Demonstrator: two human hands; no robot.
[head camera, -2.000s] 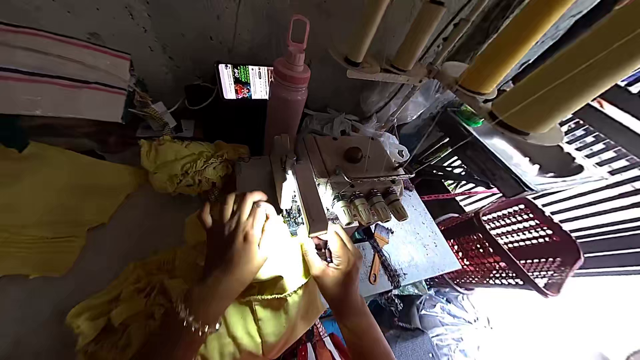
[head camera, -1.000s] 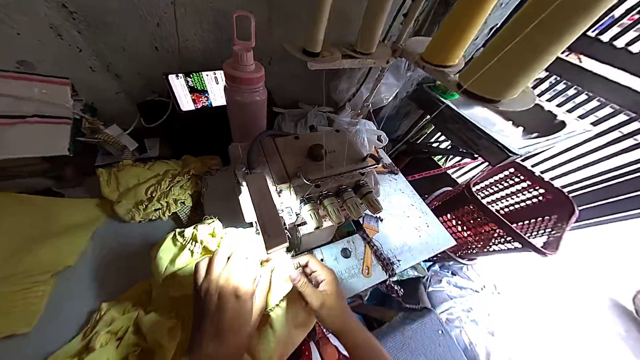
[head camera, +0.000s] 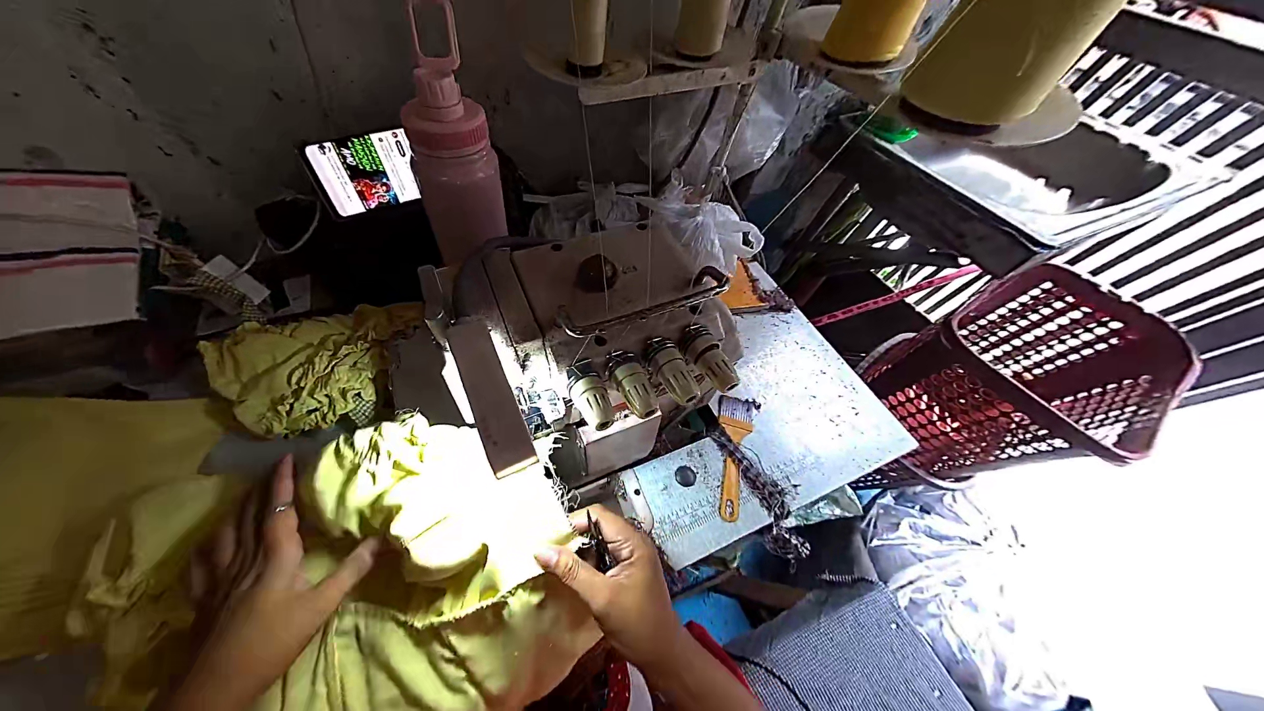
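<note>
Yellow fabric (head camera: 464, 573) lies gathered in front of an overlock sewing machine (head camera: 612, 286), its frayed edge beside the lit needle area. My left hand (head camera: 267, 583), with a ring on one finger, rests on the fabric's left part with thumb and fingers spread. My right hand (head camera: 617, 583) pinches the fabric's right edge between thumb and fingers. A small dark tool, perhaps thread snips, also sits in that hand; its shape is partly hidden. The presser foot cannot be made out in the glare.
A brush (head camera: 732, 464) and dark thread scraps lie on the metal machine plate (head camera: 810, 415). Thread cones (head camera: 1007, 59) stand above. Behind are a pink bottle (head camera: 457, 178) and a lit phone (head camera: 365, 173). At right is a maroon plastic basket (head camera: 1047, 365); more yellow cloth (head camera: 296, 370) lies left.
My left hand has moved left, away from the needle area, and its fingers have spread. My right hand remains at the fabric's right edge. The view has shifted.
</note>
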